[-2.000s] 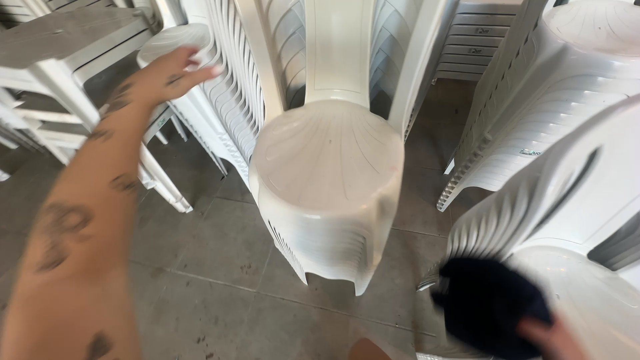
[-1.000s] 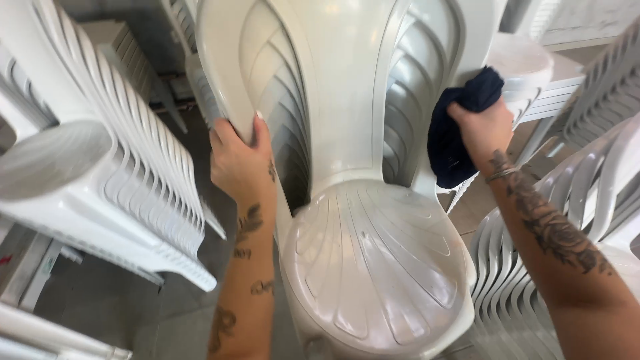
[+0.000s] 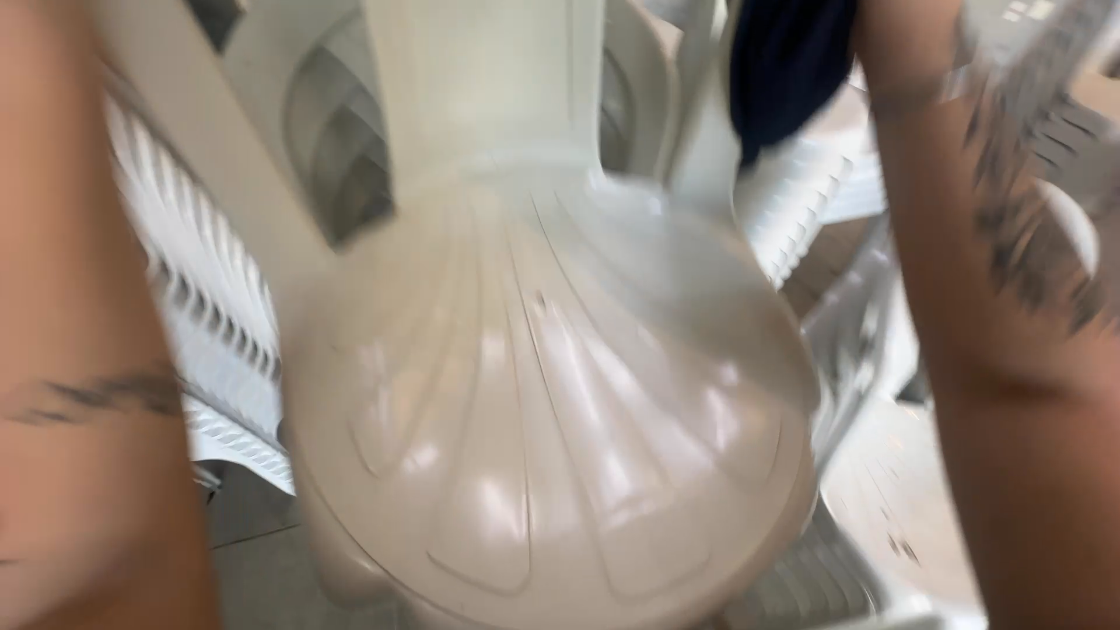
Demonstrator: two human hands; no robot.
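Note:
A white plastic chair fills the middle, its round shell-patterned seat (image 3: 542, 411) close below me and its backrest (image 3: 494, 79) rising past the top edge. Other chairs are stacked under it. My left forearm runs up the left edge; my left hand is beyond the frame. On the right my tattooed right forearm reaches up beside the backrest, and my right hand is also cut off at the top. A dark blue cloth (image 3: 787, 70) hangs beside that arm at the upper right. Motion blurs the whole view.
Another stack of white plastic chairs (image 3: 219, 315) stands close on the left. More white chairs (image 3: 901, 490) are on the right, partly behind my right arm. Grey tiled floor (image 3: 262, 542) shows at the lower left.
My left hand was on the left side of the chair's backrest and my right hand held the cloth at its right side; both hands have passed out of view. The seat now appears much nearer.

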